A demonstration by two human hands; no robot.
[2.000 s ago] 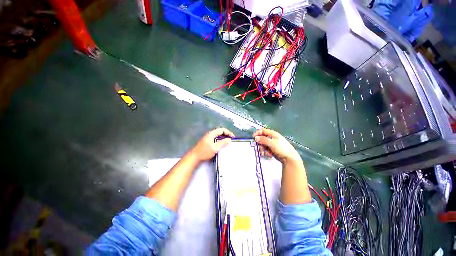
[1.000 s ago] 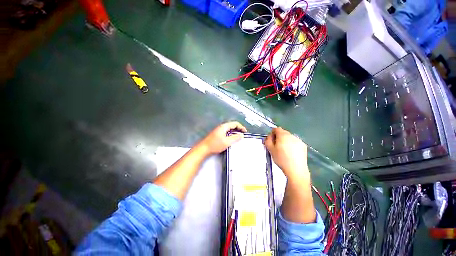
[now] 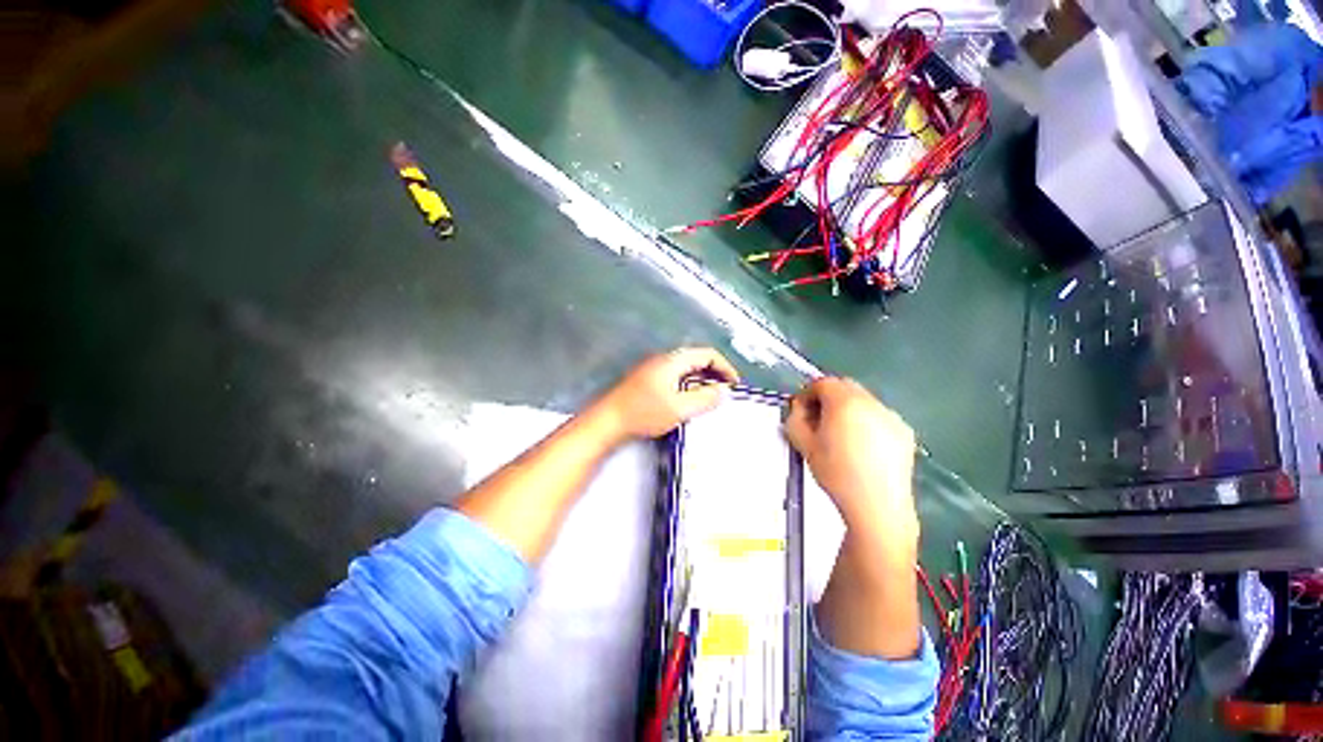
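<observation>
A long narrow housing [image 3: 743, 493] with a pale inside, yellow patches and a dark rim lies on a white sheet [image 3: 559, 580], its far end towards the bench middle. My left hand [image 3: 675, 394] pinches a thin black strip [image 3: 759, 393] at the far left corner. My right hand [image 3: 842, 435] pinches the same strip at the far right corner, its fingertips partly hidden by the hand. Red and black leads [image 3: 676, 674] lie along the housing's near left side.
A yellow and black knife [image 3: 422, 192] lies at the left. Housings with tangled red leads [image 3: 871, 160] stand across the bench. A perforated metal case [image 3: 1146, 363] is at the right, with coiled cables [image 3: 1027, 623] nearer. A person's blue sleeve [image 3: 1255, 109] shows at upper right.
The camera view has shifted, so the bench items appear farther up and right. My right hand has turned, with its back now more towards the camera. Both hands remain at the housing's far end.
</observation>
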